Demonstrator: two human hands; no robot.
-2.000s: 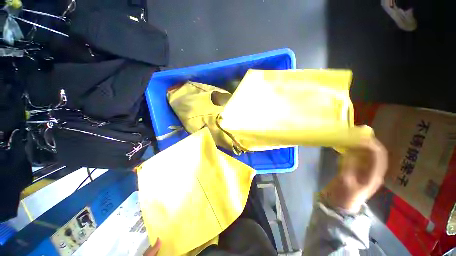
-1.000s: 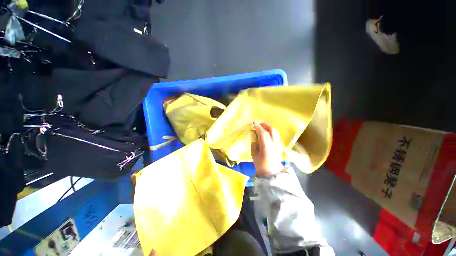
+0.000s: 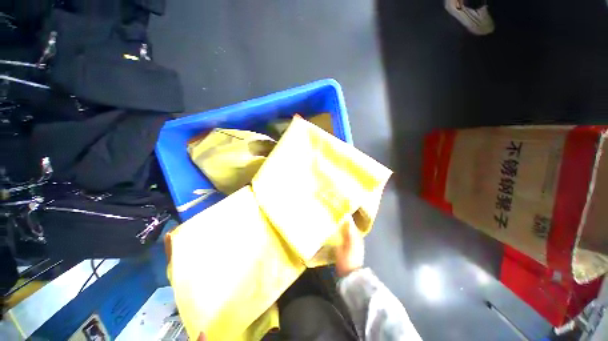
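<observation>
A yellow bag body lies at the lower left, over my lap. Only a fingertip of my left hand shows on its lower edge, at the picture's rim; the rest is cut off. A second yellow bag body touches it and lies partly over the blue bin. My right hand grips this second bag body at its lower right edge, near its open mouth. Another yellow bag body lies crumpled inside the bin. A small pale tool, perhaps thread snips, is on the bin's left side.
Black bag pieces hang on a metal rack at the left. A red and beige cardboard box stands at the right. A blue and white box is at the lower left. A person's shoe shows at the top right.
The second bag body has turned and come down beside the first. My right hand has moved from its middle to its lower right edge. The view has shifted, with the bin further left.
</observation>
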